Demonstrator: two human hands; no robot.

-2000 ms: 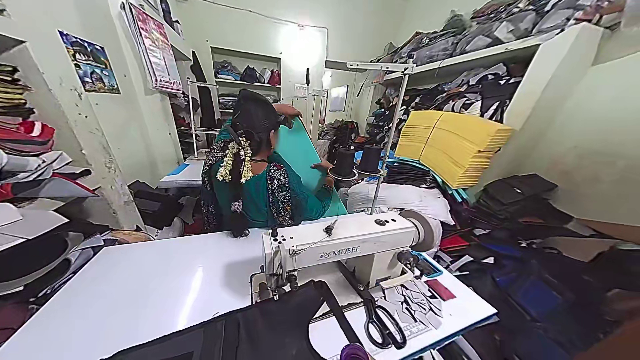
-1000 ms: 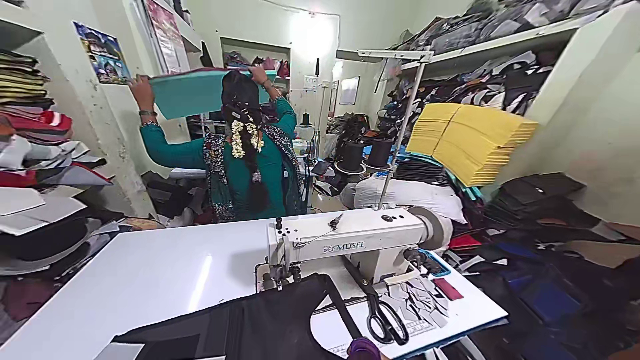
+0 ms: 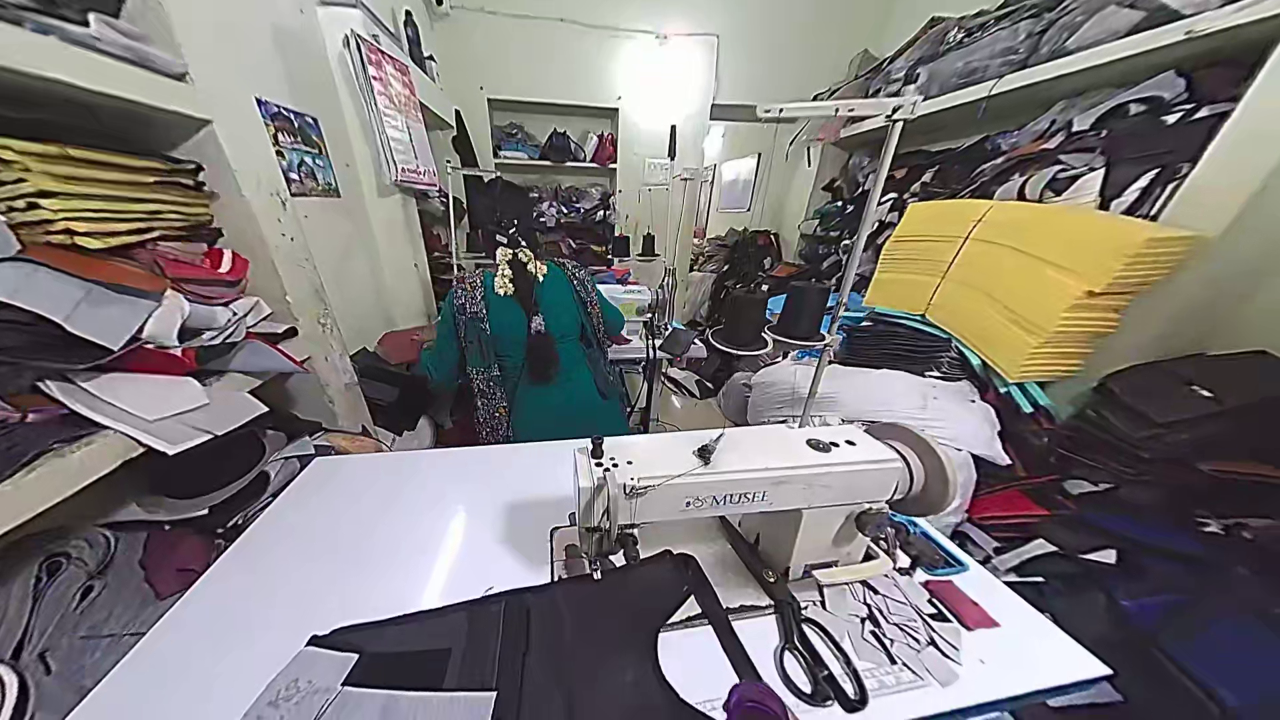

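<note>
Neither my left hand nor my right hand can be made out. Black fabric pieces (image 3: 575,620) lie on the white sewing table (image 3: 400,520), their upper edge by the needle area of a Musee sewing machine (image 3: 740,480). A black strap (image 3: 725,620) curves down to a purple item (image 3: 755,700) at the bottom edge, too cut off to identify. Black-handled scissors (image 3: 815,650) rest right of the strap, blades toward the machine's base. Pale pieces (image 3: 300,685) overlap the black fabric at lower left. Small fabric scraps (image 3: 895,620) lie beside the scissors.
A person in green (image 3: 530,350) stands beyond the table, back turned, near another sewing machine (image 3: 630,300). Black thread cones (image 3: 745,320) and a yellow stack of sheets (image 3: 1020,280) are at right. Folded fabrics (image 3: 100,195) fill the left shelves.
The person in green held a green sheet, upright at first and then raised to the left; it no longer shows in their hands, and their arms are lowered. The black fabric and scissors stay in place.
</note>
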